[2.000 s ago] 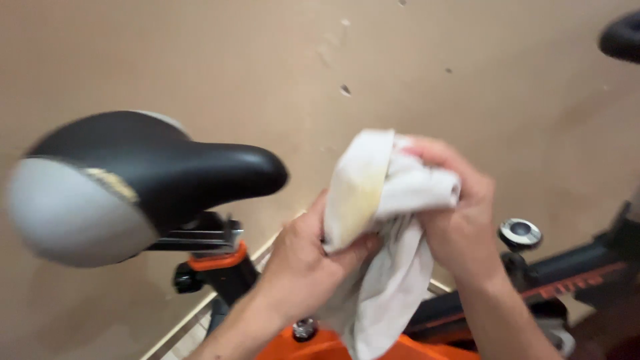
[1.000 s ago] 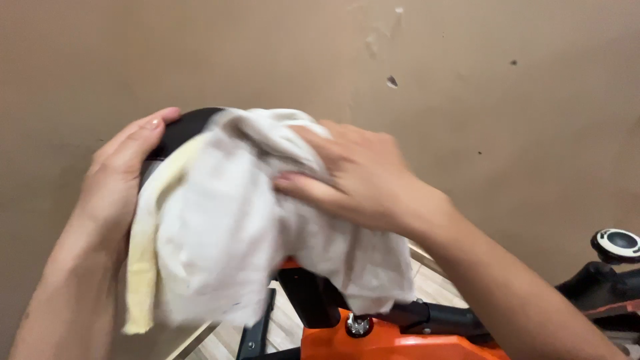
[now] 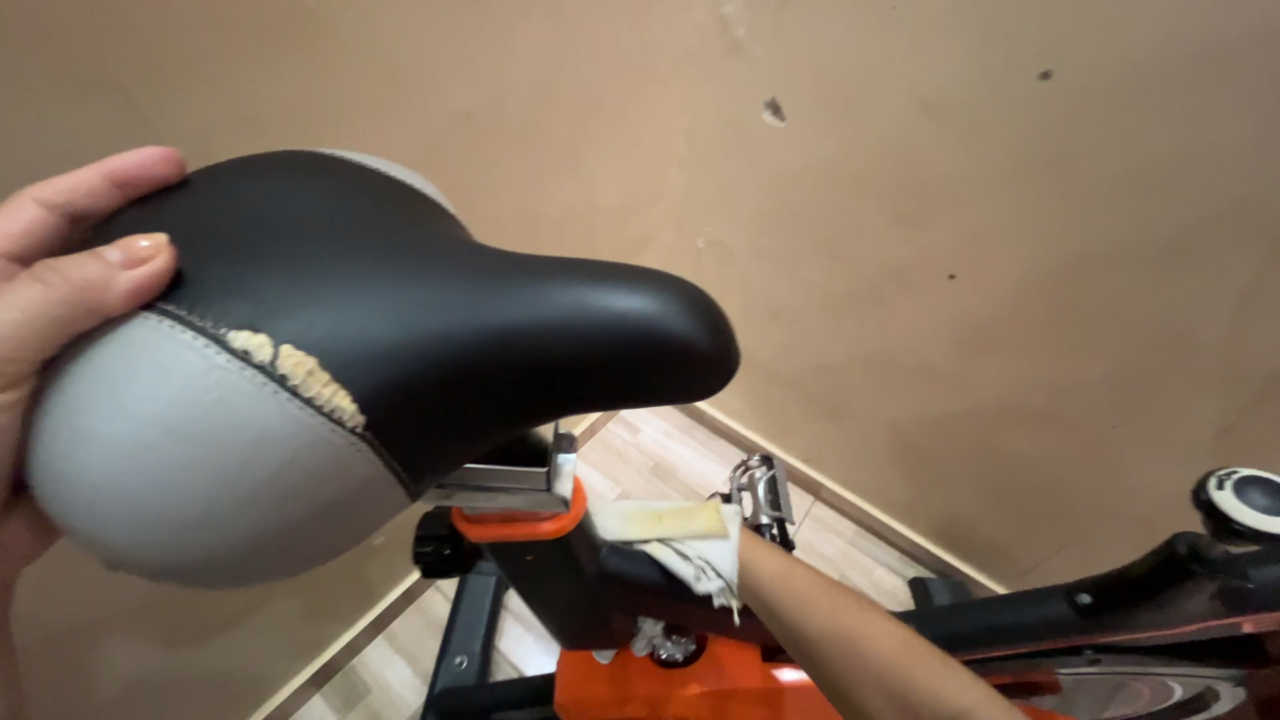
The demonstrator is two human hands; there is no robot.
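Observation:
My left hand (image 3: pixel 80 270) grips the rear edge of an exercise bike's saddle (image 3: pixel 400 300), thumb on top and other fingers around the back. The saddle is black and grey, and its cover is torn along the seam, showing yellowish foam. My right arm reaches in from the lower right, below the saddle's nose. A white cloth (image 3: pixel 675 535) with a yellowish band lies over the right hand and against the black frame beside the seat post (image 3: pixel 545 580). The fingers of my right hand are hidden behind the cloth and frame, so its grip cannot be seen.
A black adjustment knob (image 3: pixel 435 542) sticks out left of the post. Beyond the frame is a metal pedal (image 3: pixel 762 495). The orange housing (image 3: pixel 690 685) is below, and a round white-and-black knob (image 3: pixel 1245 500) stands at the right. A scuffed beige wall (image 3: pixel 900 250) rises behind the bike.
The cloth was bunched in both hands, then spread over the saddle; now it is down by the seat post with my right arm. My left hand has stayed at the saddle's rear since one second ago.

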